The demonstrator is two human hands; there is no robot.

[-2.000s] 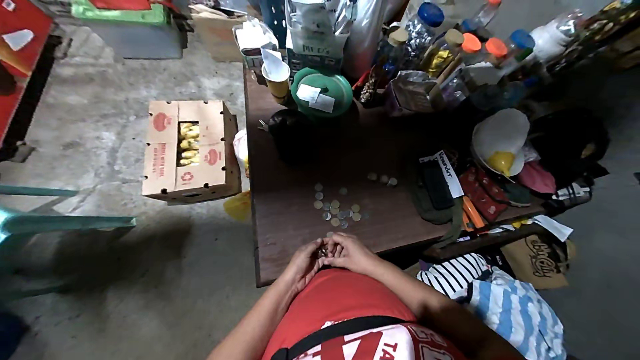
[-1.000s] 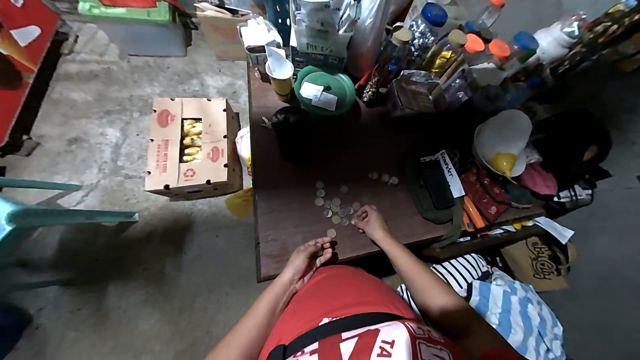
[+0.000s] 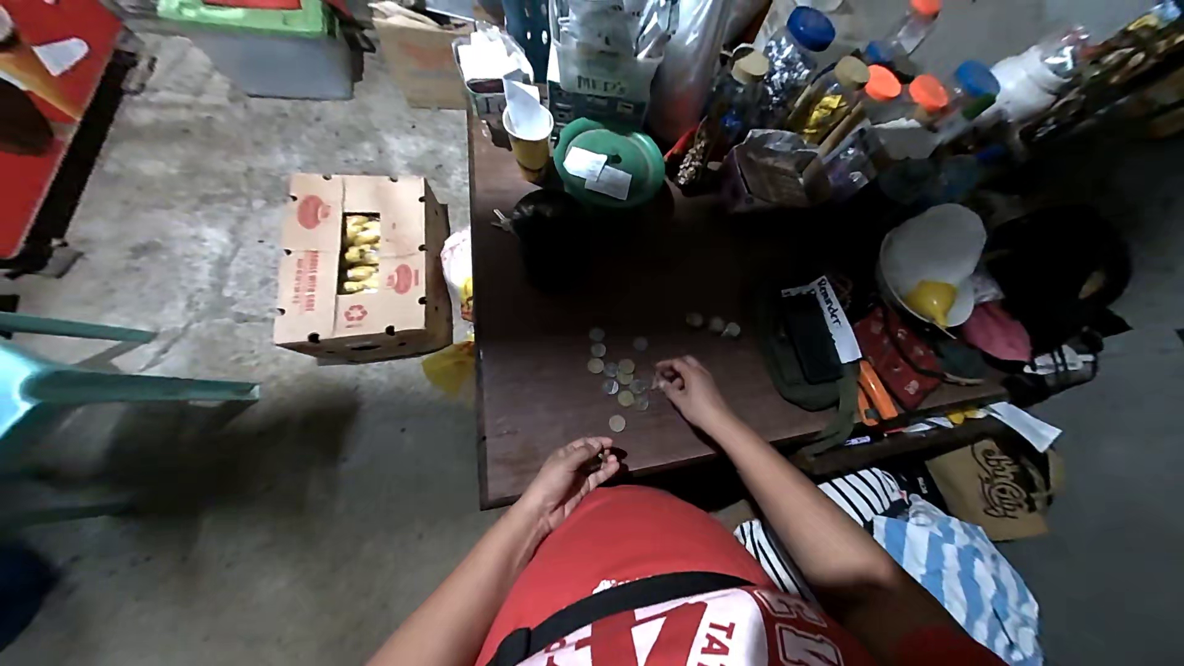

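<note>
Several coins [image 3: 625, 379] lie in a loose group on the dark wooden table [image 3: 546, 444]. A few more coins [image 3: 716, 325] form a short row to their upper right. My right hand [image 3: 683, 381] is at the right side of the group, fingertips bent together beside a coin; whether it grips one is unclear. My left hand [image 3: 575, 470] is over the table's near edge, palm up and fingers curled, with a small thing that looks like a coin between the fingertips. One single coin [image 3: 617, 423] lies just above my left hand.
Behind the coins stand a green lidded container [image 3: 610, 166], a paper cup [image 3: 529, 143] and capped plastic bottles [image 3: 879, 85]. A dark pouch [image 3: 814, 347] and a white cap [image 3: 930, 254] lie at the right. On the floor at the left sits a cardboard box [image 3: 314, 259] of yellow items.
My hands were together at the table's near edge two seconds ago. They have parted, my right hand going up and right to the coins. A single coin now lies above my left hand.
</note>
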